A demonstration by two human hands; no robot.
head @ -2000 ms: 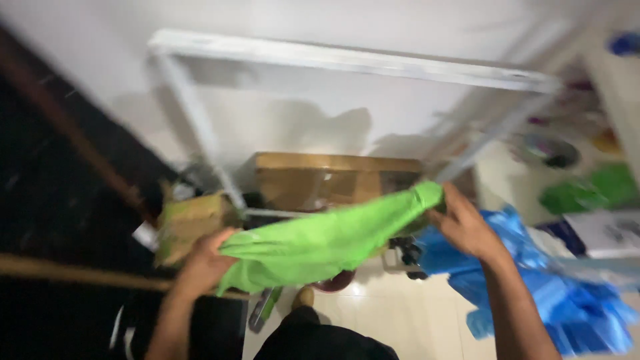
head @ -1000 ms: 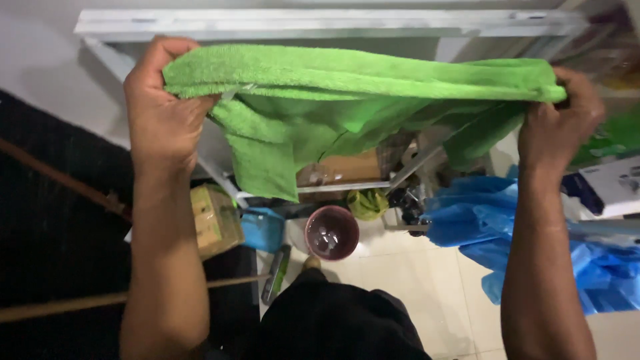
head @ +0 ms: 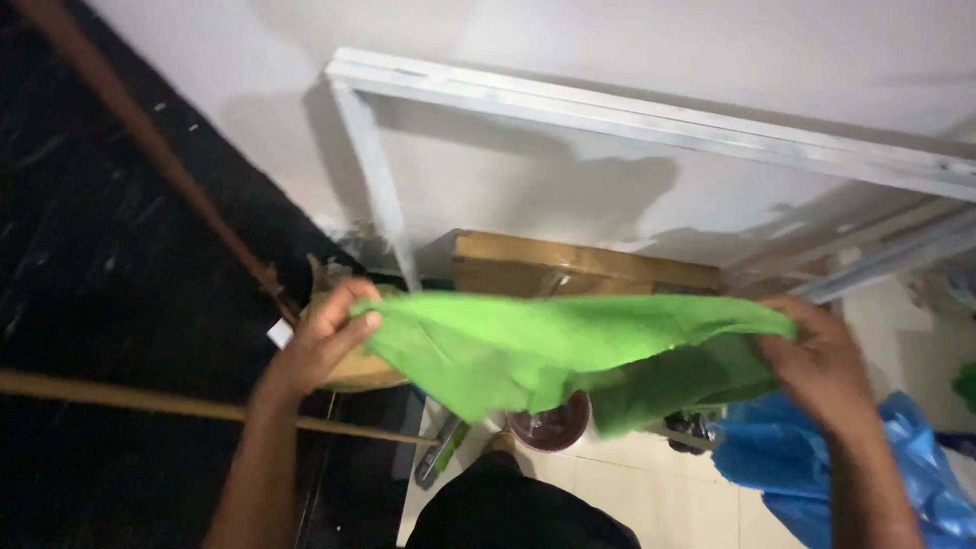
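A green cloth (head: 534,335) is stretched between both hands, its lower part hanging loose and blurred. My left hand (head: 332,339) pinches its left corner between thumb and fingers. The right end is gripped by my right hand (head: 816,358), whose fingers are partly hidden behind the fabric. Beyond the cloth, a white metal frame (head: 610,114) stands against the pale wall.
A cardboard box (head: 587,263) lies at the wall's foot. Below the cloth are a dark red bucket (head: 550,431) and a brush head (head: 440,457) on a long wooden stick (head: 191,404). Blue plastic sheeting (head: 793,457) lies at the right. A brown pole (head: 168,160) leans at the left.
A second ago the cloth was held up across the frame's top bar; both hands have lowered it below that bar. It stays gripped at both ends.
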